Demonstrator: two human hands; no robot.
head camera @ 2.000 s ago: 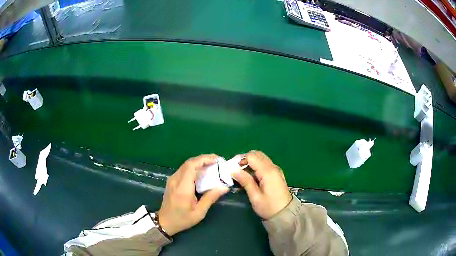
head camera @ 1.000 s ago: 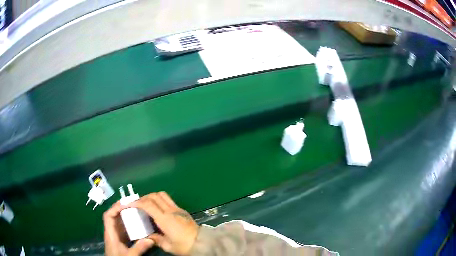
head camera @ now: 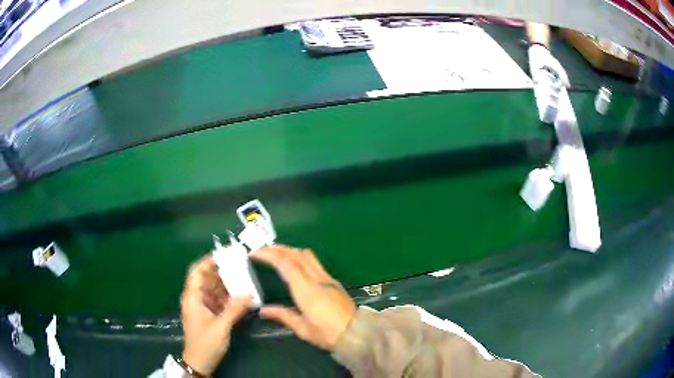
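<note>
My left hand (head camera: 207, 314) holds a closed white charger (head camera: 240, 279) upright, its two prongs pointing up and away. My right hand (head camera: 314, 299) is just right of it, thumb and fingers apart, with a gap between its palm and the charger. Just beyond, on the green belt (head camera: 384, 214), lies an open charger housing (head camera: 259, 214) with dark and yellow parts inside and its white plug cover (head camera: 256, 236) at the near end. The held charger's prongs partly overlap this cover in view.
More open housings lie at the left (head camera: 56, 260) and lower left (head camera: 22, 338), near a torn white scrap (head camera: 55, 348). A closed charger (head camera: 538, 189) lies by the white guide strip (head camera: 584, 214). A person's hand (head camera: 547, 65), seemingly white-gloved, reaches over its far end. A calculator (head camera: 336, 35) and sheet (head camera: 447, 59) lie beyond.
The view has swung between frames. The white pieces in my hands now form one closed charger. My right hand has opened away from it. The loose charger is nearer the guide strip; another person's hand has appeared.
</note>
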